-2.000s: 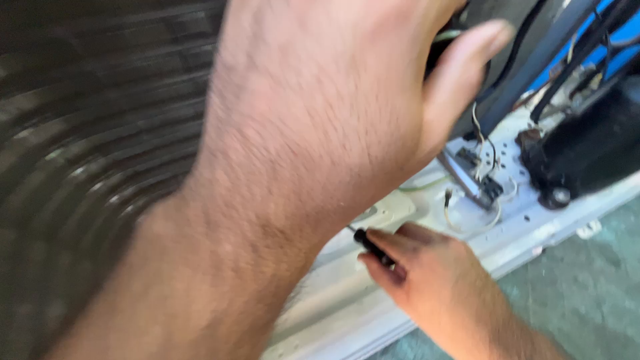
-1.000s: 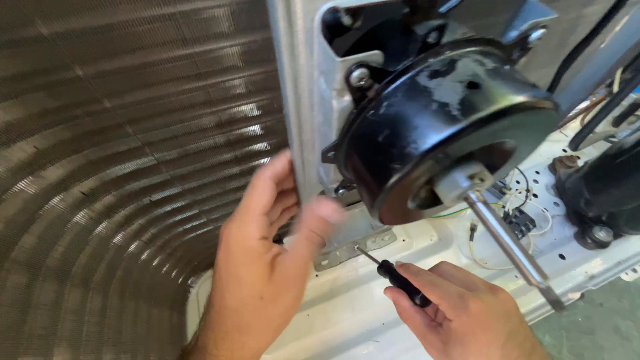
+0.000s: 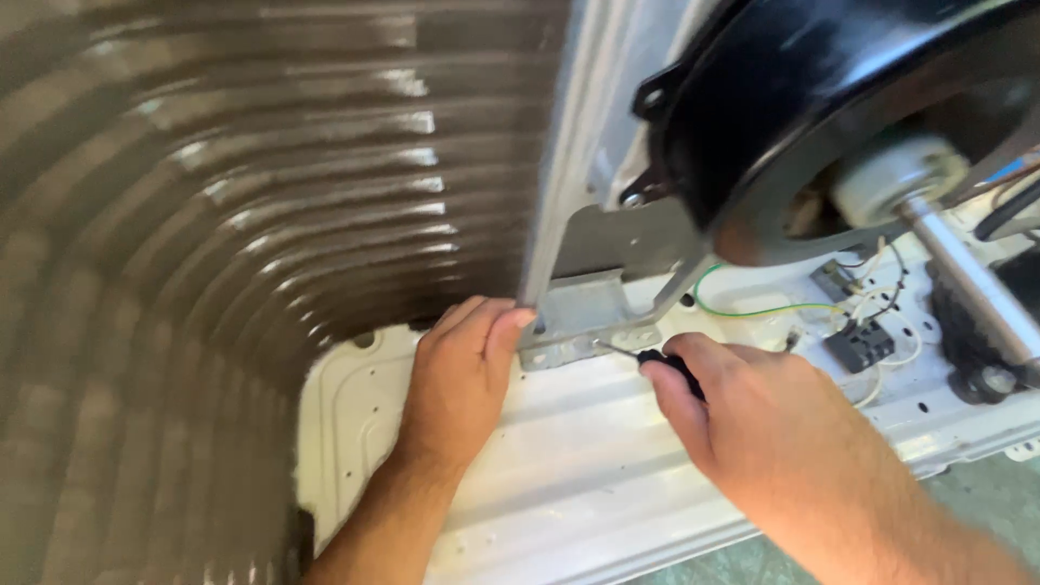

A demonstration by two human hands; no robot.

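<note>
My right hand (image 3: 747, 414) grips the black handle of a screwdriver (image 3: 670, 370). Its thin metal shaft points left, and the tip meets the flanged foot (image 3: 561, 351) of the metal motor bracket (image 3: 561, 162). My left hand (image 3: 467, 366) is closed around the lower end of the bracket's upright, just left of that foot. The foot rests on the white metal base pan (image 3: 569, 455) of what looks like an outdoor air-conditioner unit. Above my right hand, the black fan motor (image 3: 764, 122) is mounted on the bracket, its steel shaft (image 3: 975, 276) pointing down to the right.
A finned heat-exchanger coil (image 3: 244, 244) curves along the left side. On the right of the pan lie a black terminal block (image 3: 860, 345), loose wires and a green-yellow wire (image 3: 756, 313). Part of a black compressor (image 3: 975, 325) stands behind the motor shaft. A greenish floor (image 3: 983, 504) shows at lower right.
My left hand, loosely spread beside the upright one second ago, now holds its lower end. The screwdriver remains in my right hand at the bracket foot. The view has moved closer.
</note>
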